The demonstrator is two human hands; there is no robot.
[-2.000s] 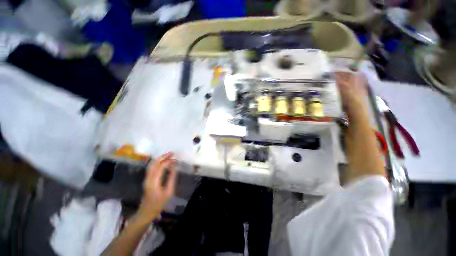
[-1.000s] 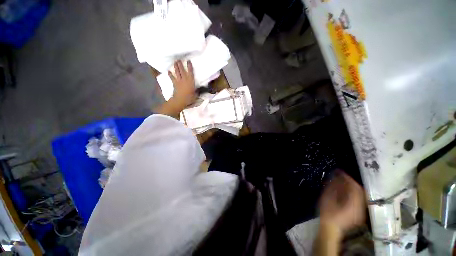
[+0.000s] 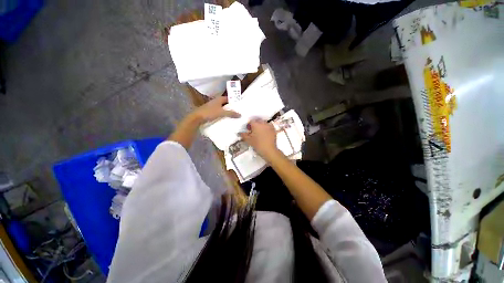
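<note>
A white fabric bundle (image 3: 257, 99) with a small paper tag lies on a low stool in front of me. My left hand (image 3: 214, 110) holds its left edge, fingers on top. My right hand (image 3: 261, 137) has its fingertips bunched on the bundle's lower middle, close to my left fingers. What lies under the fingertips is hidden. A tied bundle of folded white pieces (image 3: 290, 132) lies just below, partly under my right wrist. A larger white fabric stack (image 3: 215, 50) with a paper tag lies beyond.
A blue crate (image 3: 83, 190) with white scraps stands on the floor at the left. The white machine table (image 3: 470, 94), with worn yellow-orange tape, stands at the right. Dark fabric and white scraps lie at the top. Black cloth with white specks is right of the stool.
My right hand has moved from beside the table edge onto the bundle. My left hand has drawn back from lying spread on the fabric to the bundle's edge. The table sits farther right in view.
</note>
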